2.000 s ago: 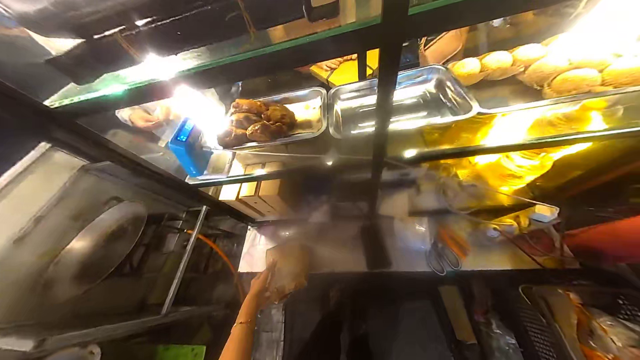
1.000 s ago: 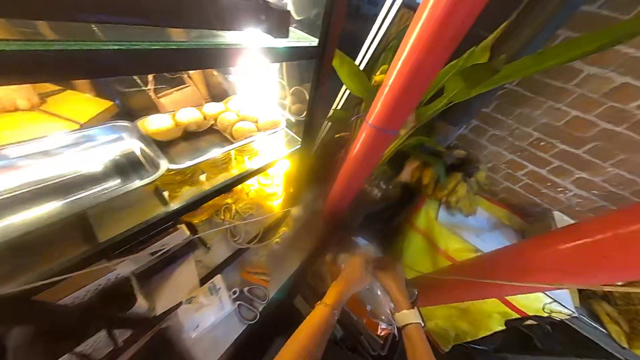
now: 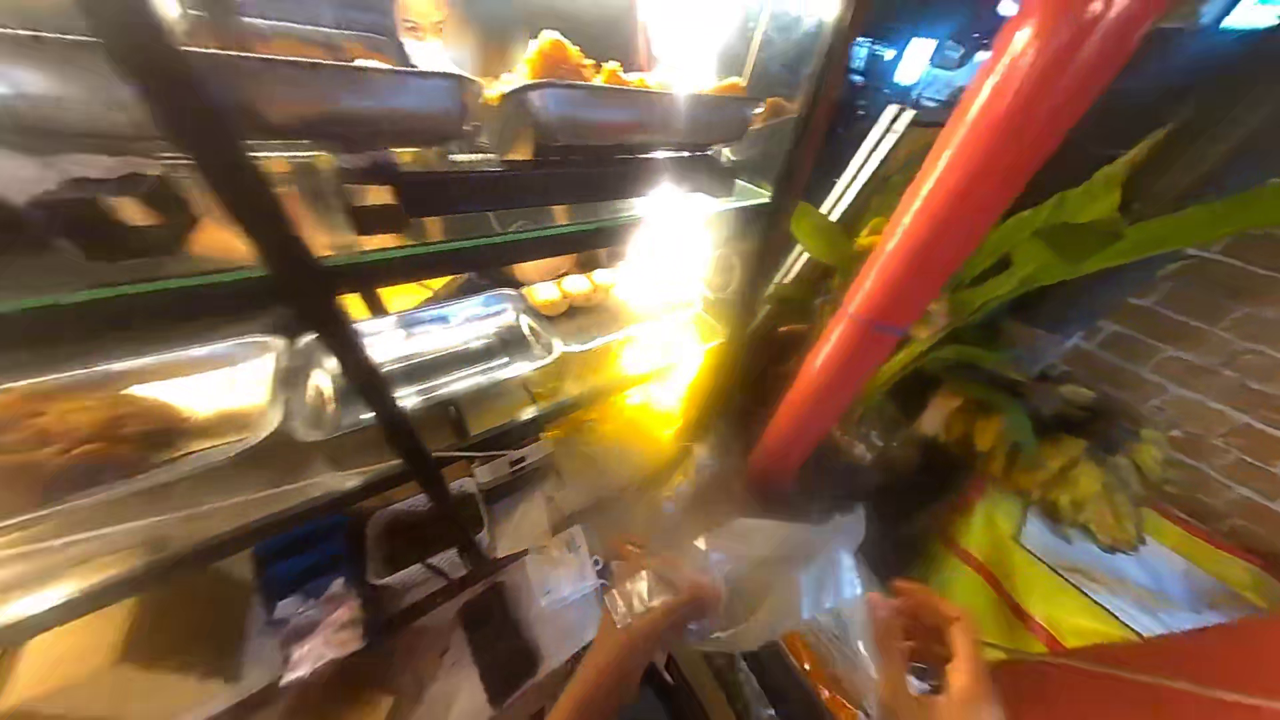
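Observation:
A clear plastic bag (image 3: 790, 580) hangs spread between my two hands, low in the middle of the view. My left hand (image 3: 665, 610) is shut on its left side, with a crinkled piece of clear plastic (image 3: 635, 592) beside the fingers. At the bag's right edge is my right hand (image 3: 930, 640), its fingers curled; blur hides whether it grips the plastic. Below the bag lie packets, one of them orange (image 3: 820, 675).
A glass display case with metal trays (image 3: 630, 115) of fried food fills the left. A red pole (image 3: 900, 250) slants down near my hands. Bananas (image 3: 1070, 470) sit by a yellow bag (image 3: 1000, 570) at right. A dark phone-like object (image 3: 500, 630) lies lower left.
Two seconds ago one hand was at the counter with a pale, blurred thing; a second ago both hands were together beside the pole. Now they are apart with the bag spread between. The view has swung right.

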